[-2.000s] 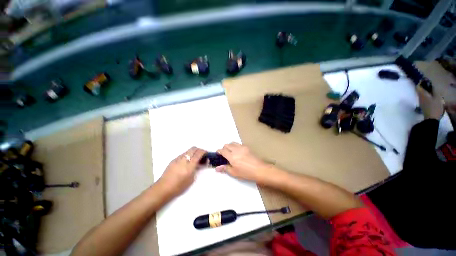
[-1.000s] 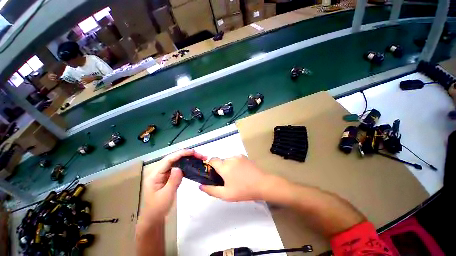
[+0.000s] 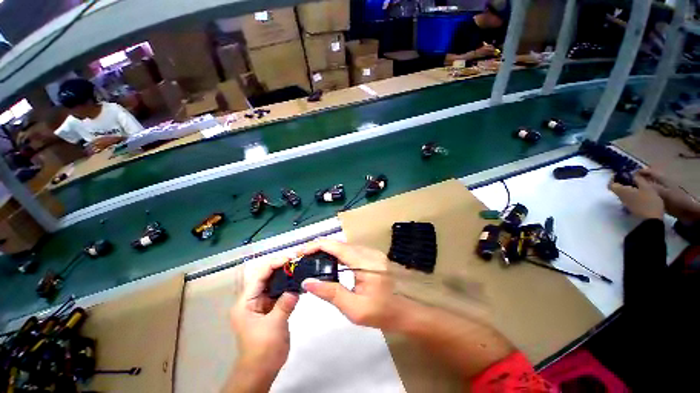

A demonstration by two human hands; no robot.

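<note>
My left hand (image 3: pixel 265 322) and my right hand (image 3: pixel 357 288) hold a black oblong housing (image 3: pixel 313 269) between them, above the white work sheet (image 3: pixel 330 357). Thin red and yellow wires show at its upper left part, and a small pale rectangle shows at its right part. A dark cable runs from its right end past my right hand. My fingers hide parts of the housing. Stacked black covers (image 3: pixel 413 246) lie on the right cardboard sheet (image 3: pixel 453 303).
A green conveyor belt (image 3: pixel 176 199) carries spaced-out units behind the bench. A unit pile (image 3: pixel 46 349) lies at the left on cardboard (image 3: pixel 138 338). A unit cluster (image 3: pixel 518 242) lies at the right. A neighbouring worker's hands (image 3: pixel 648 196) are at far right. Other people sit beyond the belt.
The view has tilted up and shifted. The housing has turned in my hands, and its wires and cable now show. The taped unit on the white sheet has left the view.
</note>
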